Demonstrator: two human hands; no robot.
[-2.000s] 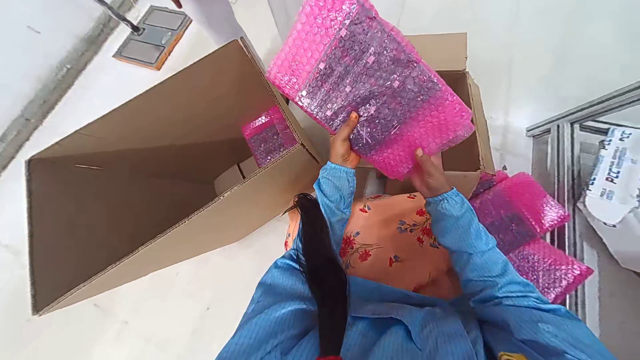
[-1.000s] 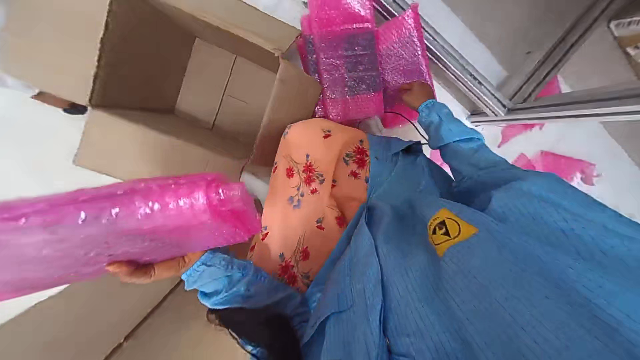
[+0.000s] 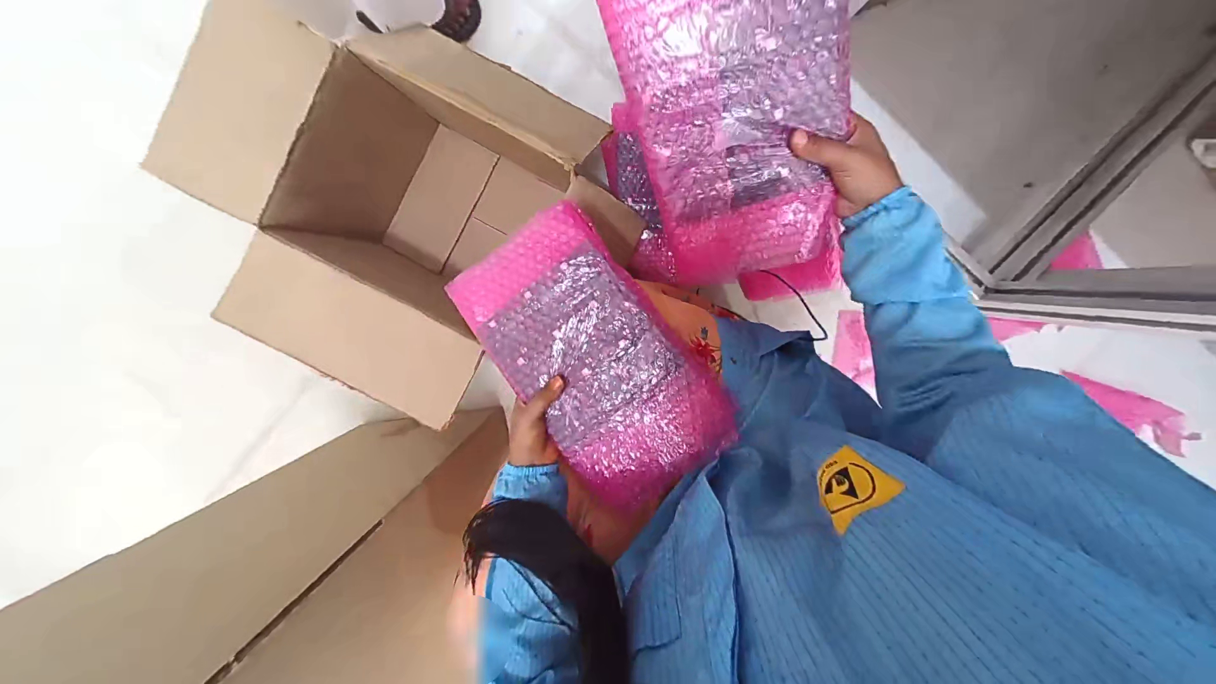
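Note:
My left hand (image 3: 534,425) grips the lower left edge of a pink bubble-wrap package (image 3: 598,361), its thumb on the shiny face. This package lies over my lap, beside an open cardboard box (image 3: 442,195). At the upper right, my right hand (image 3: 855,163) holds another pink bubble-wrap package (image 3: 741,123) by its right edge, thumb on top. Clear tape seems to cover the middle of both packages. Beneath the right-hand one, part of a further wrapped package (image 3: 638,180) shows on the floor side. What the wraps contain cannot be made out.
A larger cardboard box (image 3: 313,579) stands at the lower left. Pink wrap scraps (image 3: 1130,408) lie on the white floor at the right, near a metal frame (image 3: 1092,299). A thin black cord (image 3: 806,309) curves by my lap. Part of a person's footwear (image 3: 458,17) shows at the top.
The right hand, earlier at the pink packages near the metal frame, now holds one of them raised. The left hand's package has come from the far left to over my lap. The view has shifted.

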